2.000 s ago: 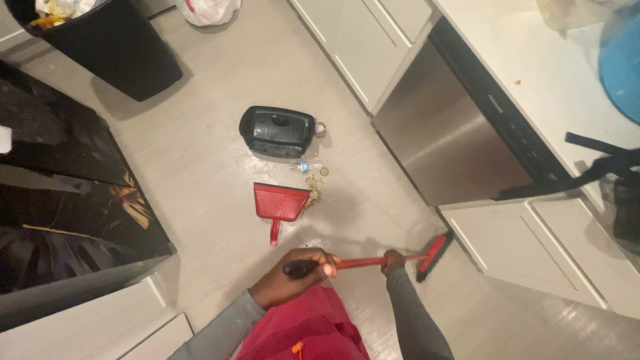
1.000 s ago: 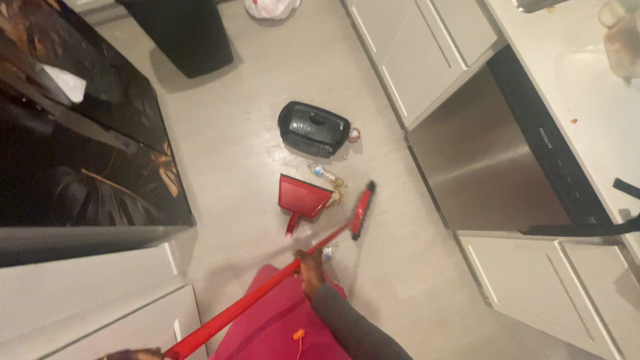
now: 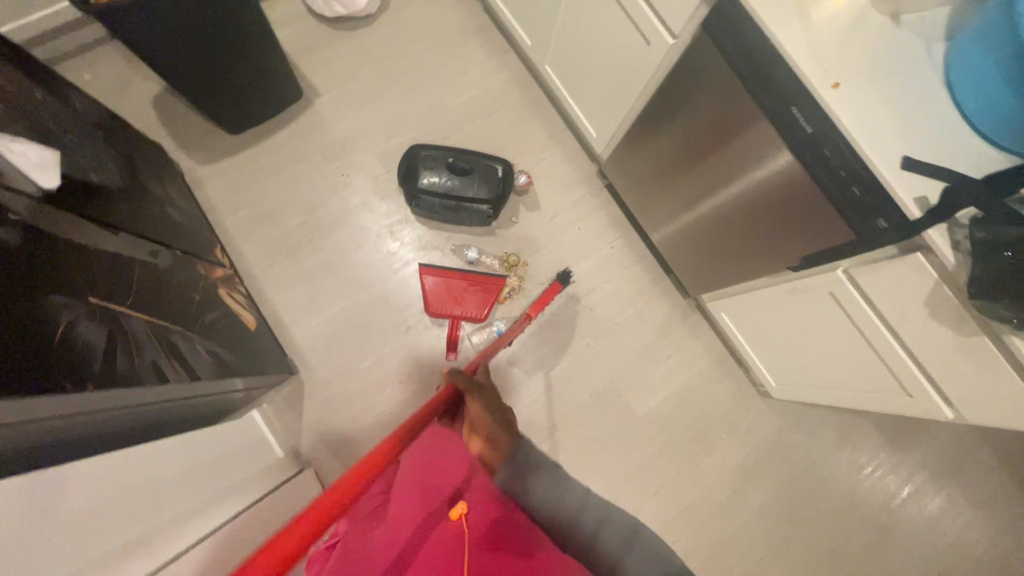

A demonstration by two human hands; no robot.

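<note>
My right hand (image 3: 482,412) grips the red handle of a broom (image 3: 352,488), whose red head with dark bristles (image 3: 552,292) is tilted over the floor at the middle right. My left hand is out of view. A red dustpan (image 3: 462,294) lies on the floor just ahead of my right hand, its handle toward me. Beside it lie crumbs of debris (image 3: 513,284) and a clear plastic bottle (image 3: 478,256). Another clear plastic item (image 3: 488,332) is partly hidden by the broom. Beyond them is a black lidded bin (image 3: 458,184) with a crumpled wrapper (image 3: 522,180) at its side.
A tall black trash can (image 3: 220,68) stands at the upper left, near a white plastic bag (image 3: 344,6). A dark glossy refrigerator (image 3: 104,264) is on the left. Along the right run a stainless dishwasher (image 3: 720,168), white cabinets (image 3: 832,328) and a countertop (image 3: 864,48) with a black strap.
The broom head has come from the far right to beside the debris and dustpan. My left hand, earlier on the handle, has moved down and left out of view.
</note>
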